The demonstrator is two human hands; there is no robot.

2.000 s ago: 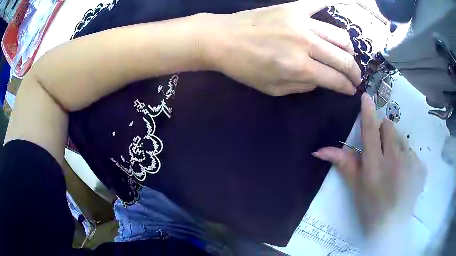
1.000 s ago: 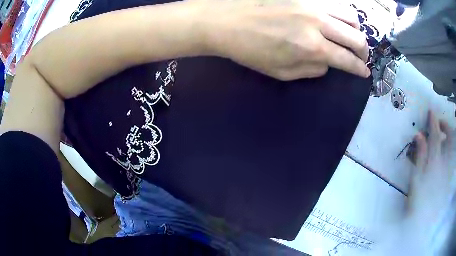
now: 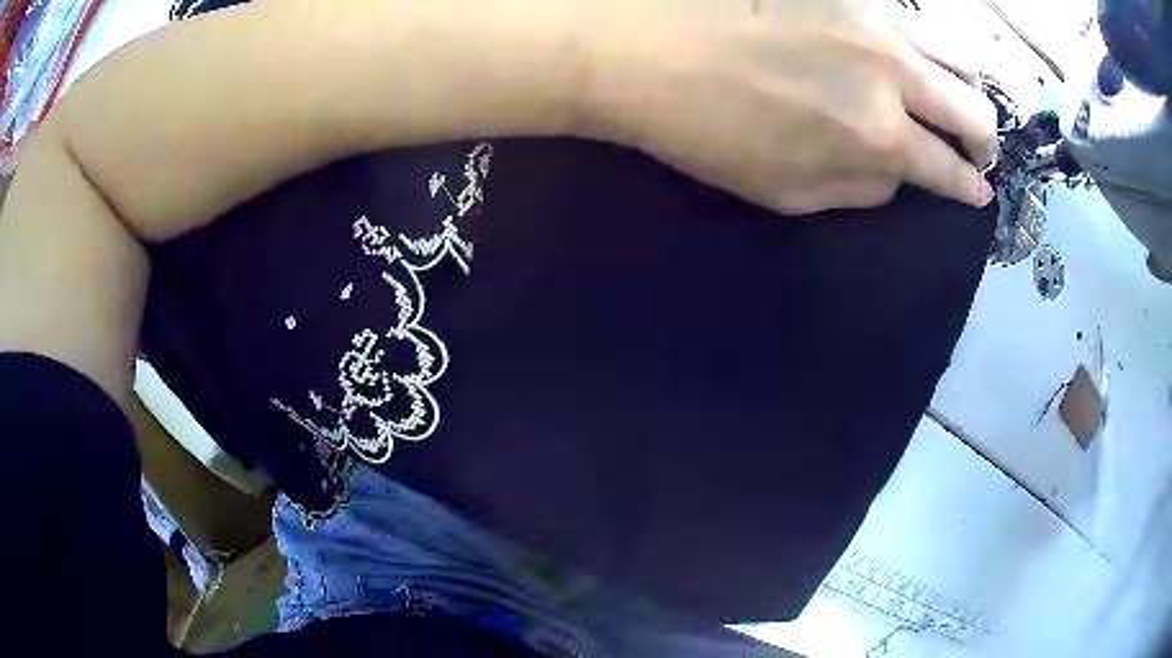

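A dark garment piece point(image 3: 668, 373) lies over the machine table and the wearer's lap. Cream scalloped embroidery point(image 3: 392, 386) runs down its left part. My left hand point(image 3: 797, 116) lies flat across the top of the cloth, its fingertips pressing the cloth at its right edge. The fingertips are beside the metal presser foot and needle area point(image 3: 1028, 167). Part of the cloth is hidden under my left hand and forearm. My right hand is not in view.
The pale grey machine head point(image 3: 1131, 167) is at the upper right. A brown patch point(image 3: 1081, 406) and a round metal piece point(image 3: 1049, 271) show on the white table point(image 3: 1003, 373). Ruler marks point(image 3: 900, 594) are at lower right. A red-edged container is at upper left.
My right hand has moved away from the cloth edge, right across the table and out of view, uncovering the brown patch. My left hand and the cloth appear slightly further right.
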